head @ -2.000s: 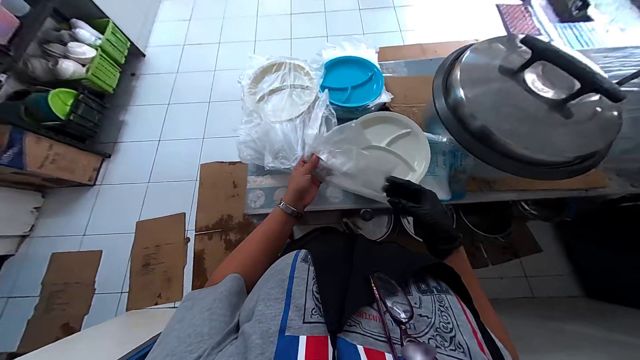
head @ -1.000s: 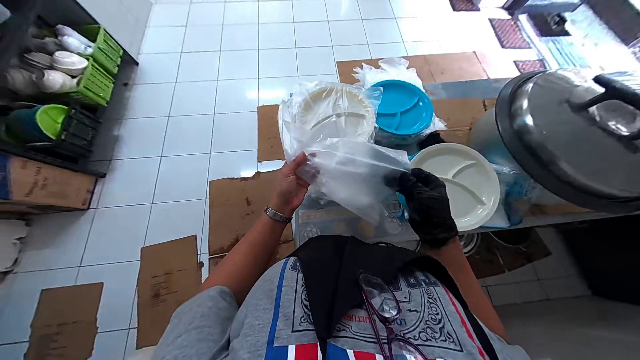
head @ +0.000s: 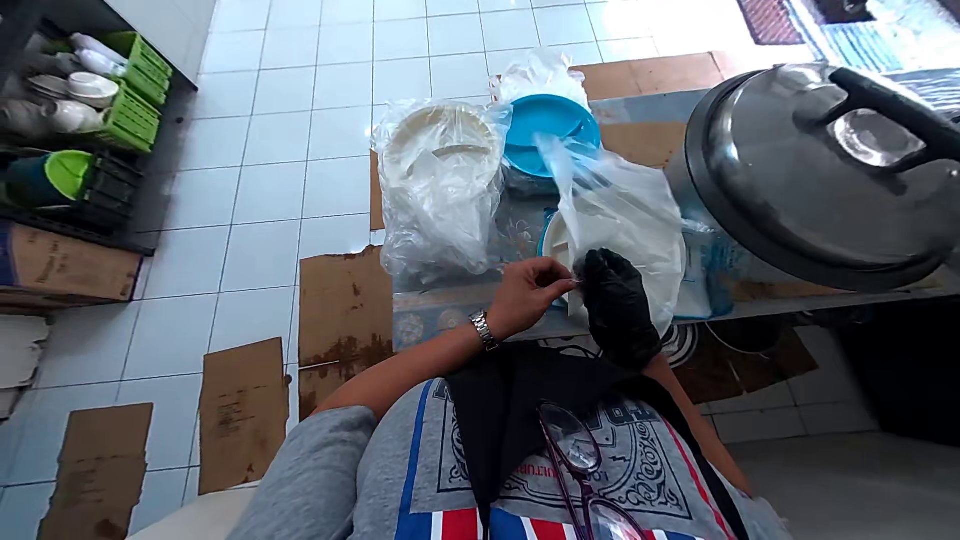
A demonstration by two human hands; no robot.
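A translucent plastic bag [head: 630,217] hangs from my two hands, over a white divided plate [head: 556,244] on the table. My left hand [head: 531,295], bare with a metal watch at the wrist, pinches the bag's edge between thumb and fingertips. Close against it, my right hand [head: 619,307], in a black glove, grips the same edge. Beyond them is a blue divided plate [head: 551,131] with crumpled plastic behind it. Left of that, a cream divided plate [head: 442,142] lies inside clear plastic.
A large metal pot with a black-handled lid [head: 817,165] stands at the right of the table [head: 472,300]. Cardboard pieces [head: 244,412] lie on the tiled floor at left. A shelf with green baskets [head: 135,112] of dishes is at far left.
The bag, stretched between my hands over the table's near part a second ago, now lies over the white plate at right. My left hand has moved right, beside the gloved one.
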